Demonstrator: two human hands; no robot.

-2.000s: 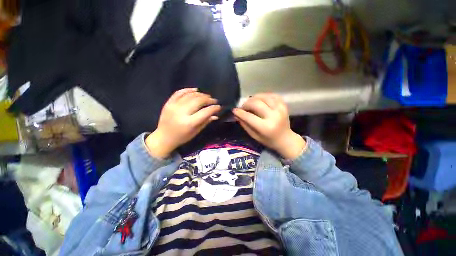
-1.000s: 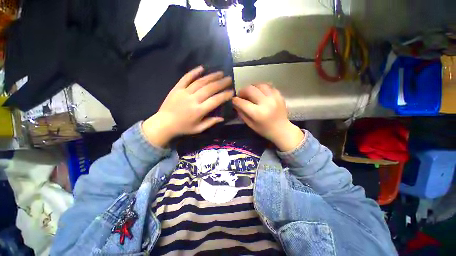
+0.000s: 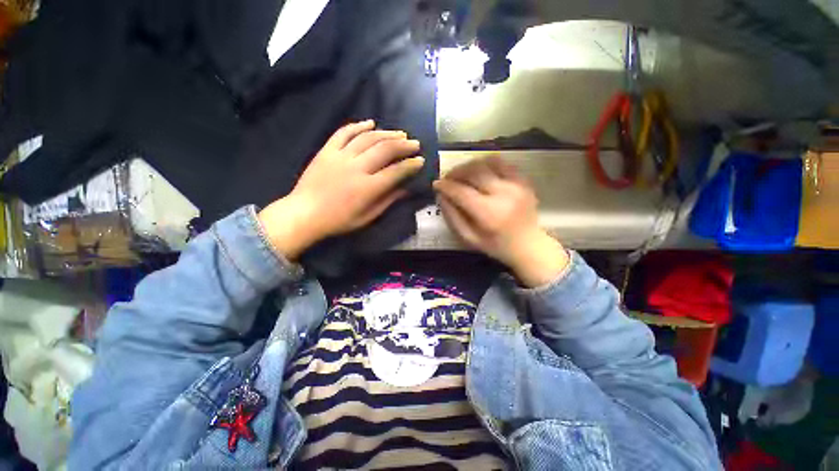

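A large black garment part (image 3: 258,129) lies over the left of the pale machine bed (image 3: 524,198), its right edge running up to the brightly lit presser foot (image 3: 430,63). My left hand (image 3: 354,184) rests flat on the cloth, fingers a little spread, holding nothing between them. My right hand (image 3: 488,204) is blurred at the cloth's right edge, thumb and finger pinched on it. The needle itself cannot be made out in the glare.
Scissors or snips with red and yellow handles (image 3: 612,143) lie right of the presser foot. A blue bin (image 3: 750,202), red cloth (image 3: 685,285) and a light blue bin (image 3: 768,340) are at the right. A clear-wrapped box (image 3: 83,216) and white cloth (image 3: 41,327) are at the left.
My left hand has gone from pinching the cloth's near edge to lying flat on it. The view has tilted, so the machine bed and scissors sit lower. My right hand stays at the edge.
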